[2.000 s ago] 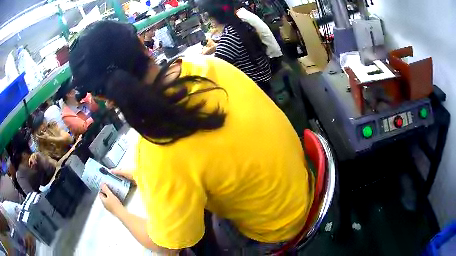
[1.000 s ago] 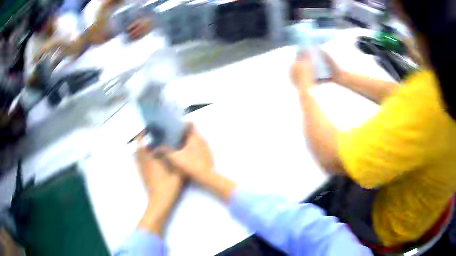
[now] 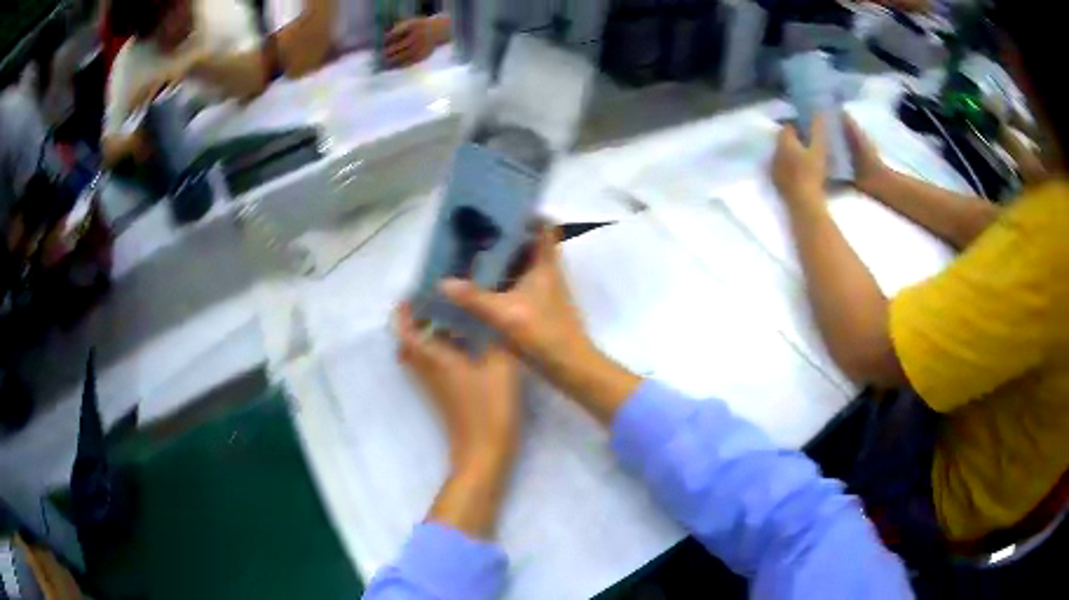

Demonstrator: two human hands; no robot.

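Note:
A long pale blue-grey retail box (image 3: 483, 205) with a dark round-headed device pictured on it is held tilted above the white-covered bench (image 3: 656, 305). Its far end has a pale flap (image 3: 549, 88) standing out, with a greyish round shape near the opening. My left hand (image 3: 463, 381) grips the near end of the box from below. My right hand (image 3: 533, 299) grips its right side, with the thumb across the printed face. The picture is somewhat blurred.
A person in yellow (image 3: 985, 340) at the right holds a similar box (image 3: 817, 100). The green table (image 3: 223, 504) is at the lower left. Dark upright units (image 3: 674, 41) stand behind the bench. Other people sit across the line.
The view has swung from the yellow-shirted person's back to the bench, and both my hands and the box have come into view. Since one second ago, the flap end shows more clearly.

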